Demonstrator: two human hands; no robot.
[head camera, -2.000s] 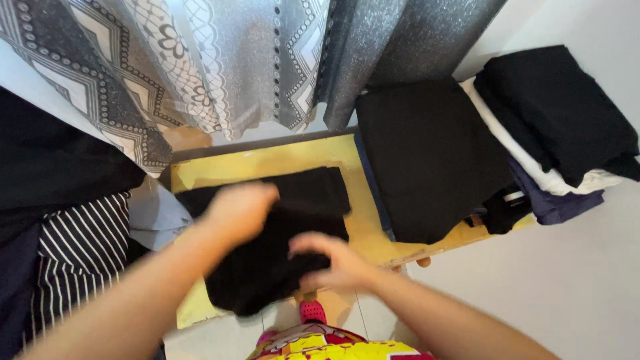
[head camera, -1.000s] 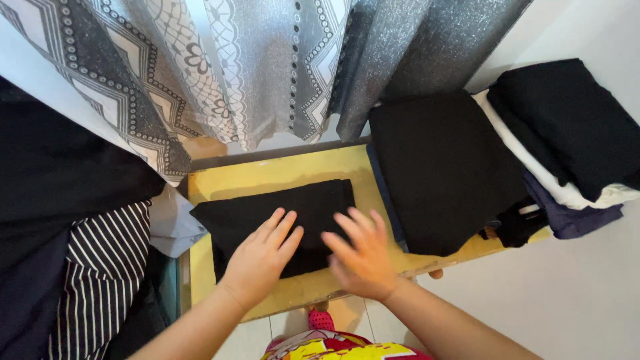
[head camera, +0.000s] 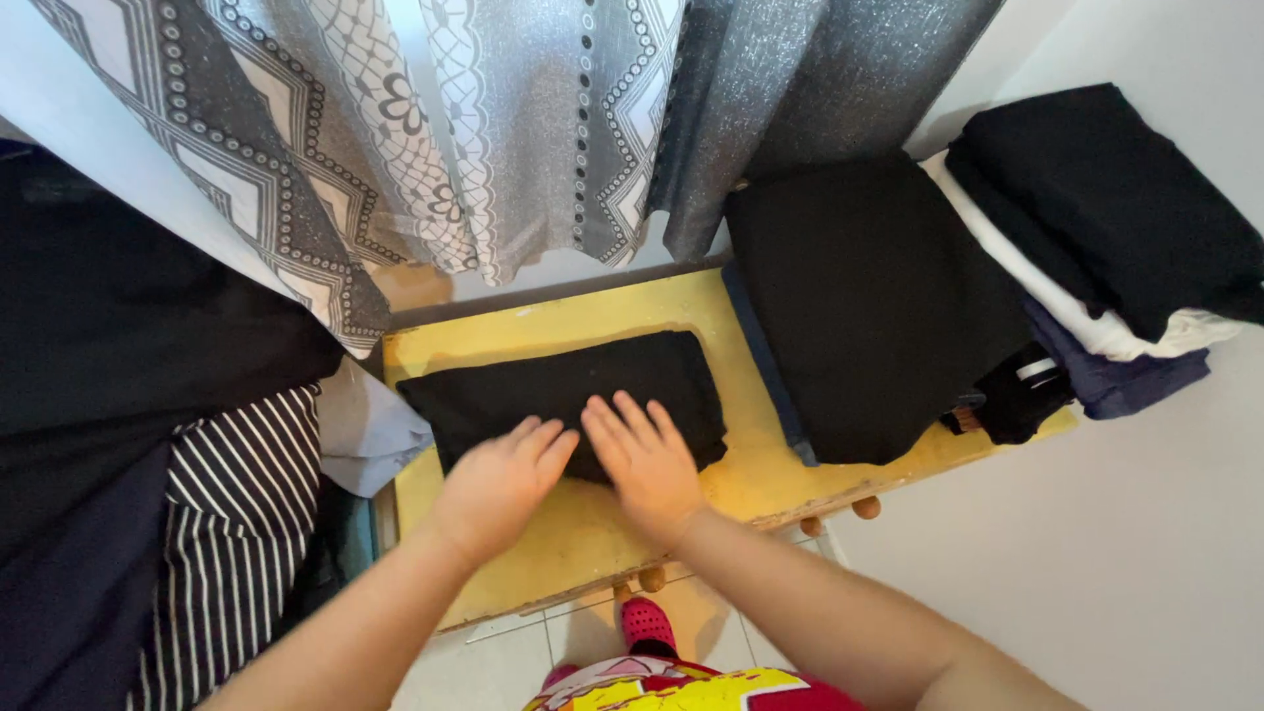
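A folded black garment (head camera: 563, 380) lies flat on the yellow wooden top of a low drawer cabinet (head camera: 553, 553). My left hand (head camera: 509, 484) rests on its front edge, left of the middle, fingers extended and slightly spread. Close beside it, my right hand (head camera: 642, 459) lies palm down on the same cloth, fingers a little apart. Neither hand grips anything. Right of the garment stands a stack of folded clothes with a large black piece (head camera: 869, 296) on top and dark blue cloth under it.
At the far right is another stack: black cloth (head camera: 1106, 197), white cloth (head camera: 1126, 336) and navy cloth (head camera: 1145, 380). A patterned grey curtain (head camera: 533, 148) hangs behind the cabinet. Dark clothes (head camera: 128, 296) and a striped garment (head camera: 242, 513) are at left. Round wooden knobs (head camera: 652, 579) stick out in front.
The black garment has gone from a wider, uneven shape to a narrow folded strip. Both hands have come to rest on its front part, close together.
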